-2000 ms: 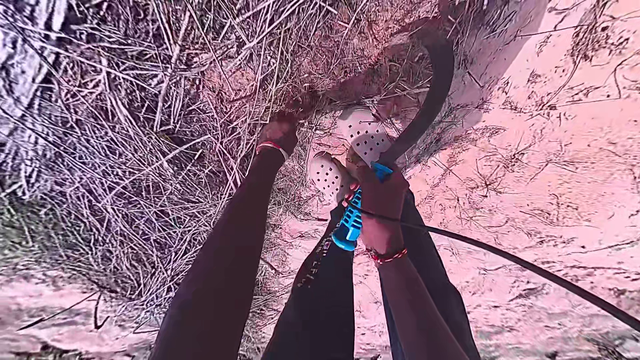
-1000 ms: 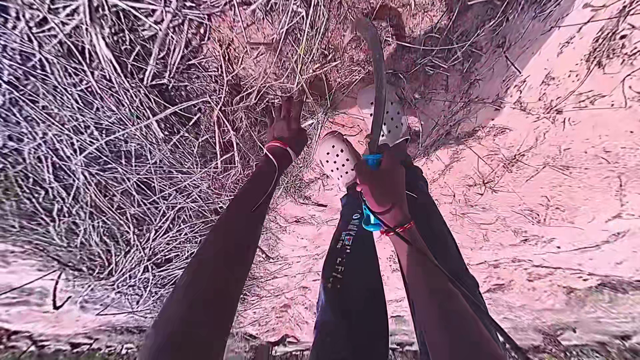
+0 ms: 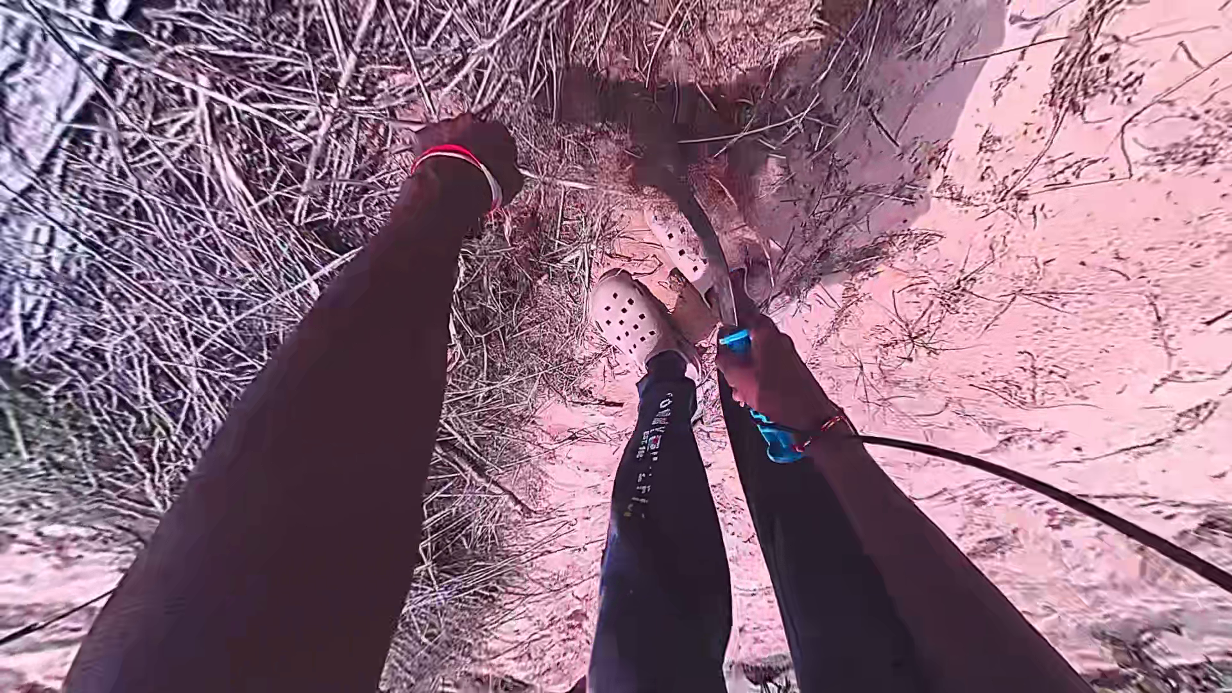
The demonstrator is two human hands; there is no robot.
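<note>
My right hand [image 3: 775,375] is closed around the blue handle [image 3: 778,441] of a sickle. Its long curved blade [image 3: 707,236] points up and away from me, above my shoes, and its far end is blurred against a dark shadow. My left hand [image 3: 469,159] is at the dry stalks [image 3: 289,173] on the left, its fingers curled. A pale stalk runs from beside it toward the blade; whether the fingers hold it is hard to see.
My light perforated clogs [image 3: 630,318] stand on pinkish sandy ground [image 3: 1059,356] between my hands. Tangled dry grass lies along the left. A dark cable or strap [image 3: 1049,491] runs from near my right wrist to the right edge.
My left hand has moved up and left into the stalks, and its fingers, apart a second ago, are now curled. The sickle has stayed in my right hand while its blade changed angle.
</note>
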